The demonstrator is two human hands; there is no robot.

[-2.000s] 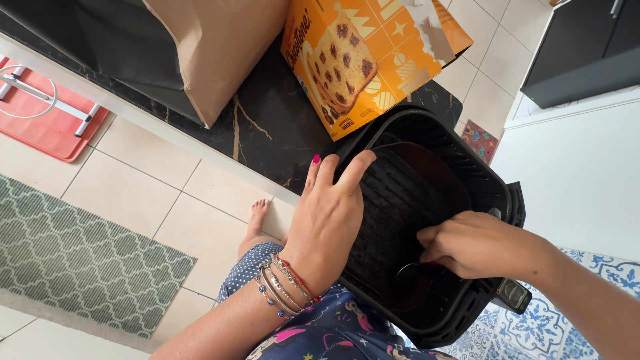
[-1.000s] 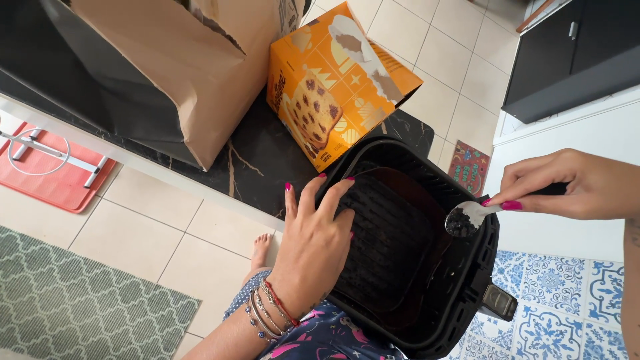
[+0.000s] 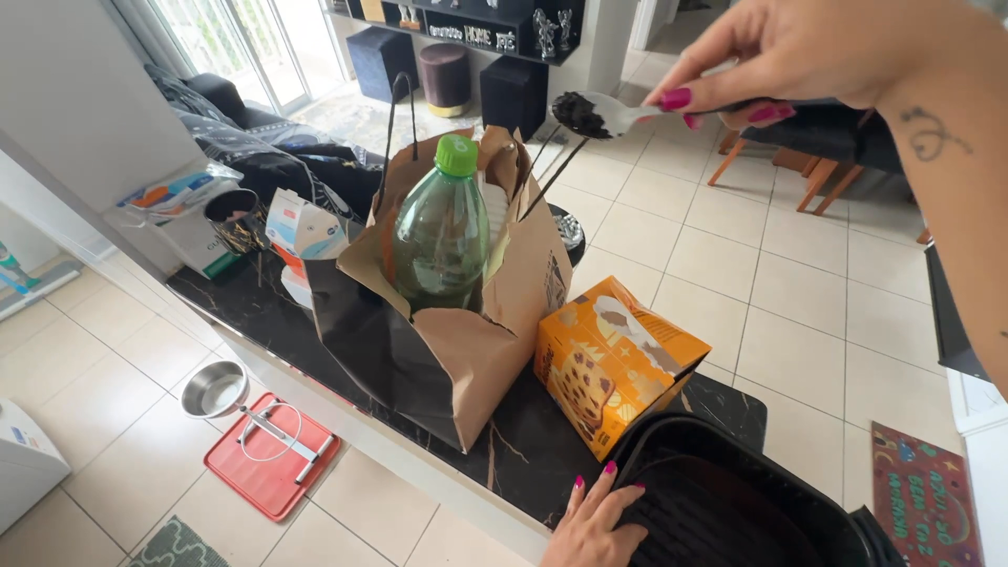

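Note:
My right hand (image 3: 756, 63) grips the handle of a spoon (image 3: 622, 116), whose bowl carries dark crumbly residue (image 3: 580, 115). The spoon is raised near the open top of a brown paper bag (image 3: 504, 315), a little to its right. A green plastic bottle (image 3: 441, 228) with a green cap stands up out of the bag. At the lower edge, my left hand (image 3: 596, 520) rests its fingers on the near left rim of a black air fryer basket (image 3: 709, 504). An orange cardboard panettone box (image 3: 618, 362) sits between bag and basket.
The dark marble-patterned counter (image 3: 504, 457) carries the bag, the box, a small carton (image 3: 303, 224) and a dark cup (image 3: 236, 216). Below on the tiled floor lie a red tray (image 3: 272, 457) and a metal bowl (image 3: 214, 388) on a stand. A doormat (image 3: 921, 496) lies at the right.
The right hand has come up out of the basket with the spoon, and is now beside the bag's top. The left hand stays by the basket's rim. The view has tilted up.

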